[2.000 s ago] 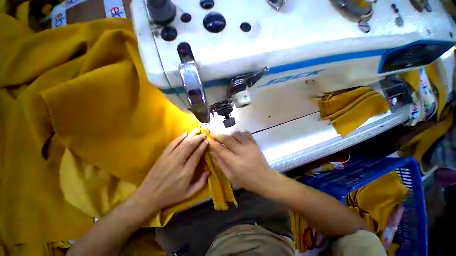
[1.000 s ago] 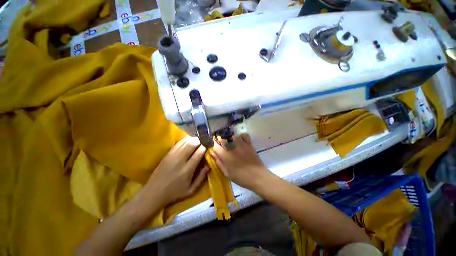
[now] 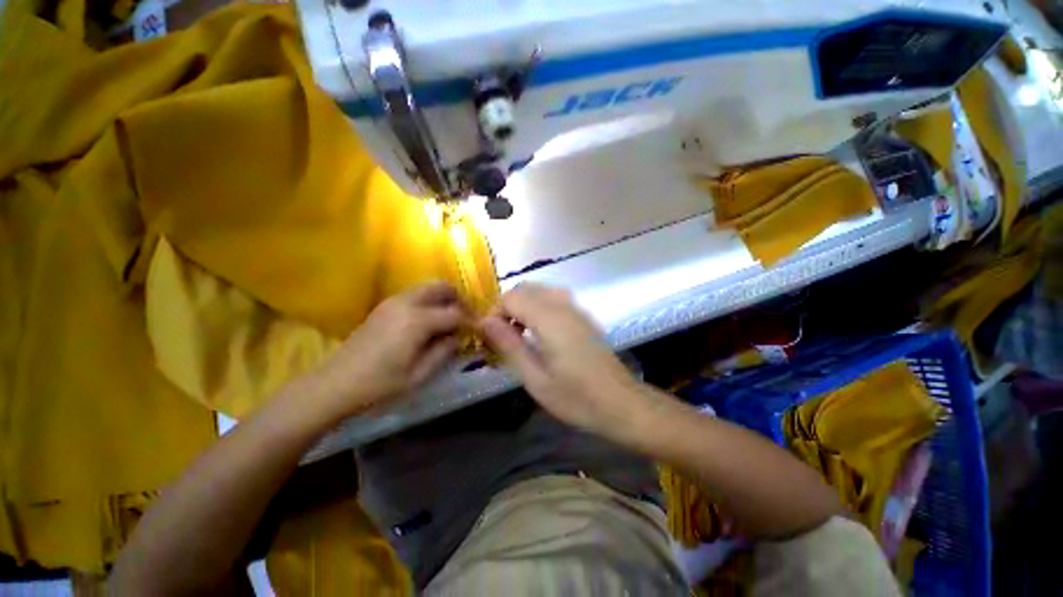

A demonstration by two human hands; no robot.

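Note:
A folded yellow strip (image 3: 471,271) runs from the lit needle area of the sewing machine (image 3: 653,128) towards me. A large yellow garment panel (image 3: 257,222) spreads to its left. My left hand (image 3: 408,341) pinches the strip's near end from the left. My right hand (image 3: 557,356) pinches it from the right, slightly blurred, with its fingertips close to the left ones. The presser foot and needle are lost in the glare below the curved metal guard (image 3: 402,105).
Small yellow pieces (image 3: 793,201) lie stacked on the machine bed at the right. A blue crate (image 3: 973,466) with yellow pieces stands at lower right. A dark control panel (image 3: 903,53) is on the machine head. My lap is below the table edge.
Both hands have moved back from the needle towards the table's near edge, at the strip's end. The strip's loose end no longer hangs down below the hands. The camera view has shifted.

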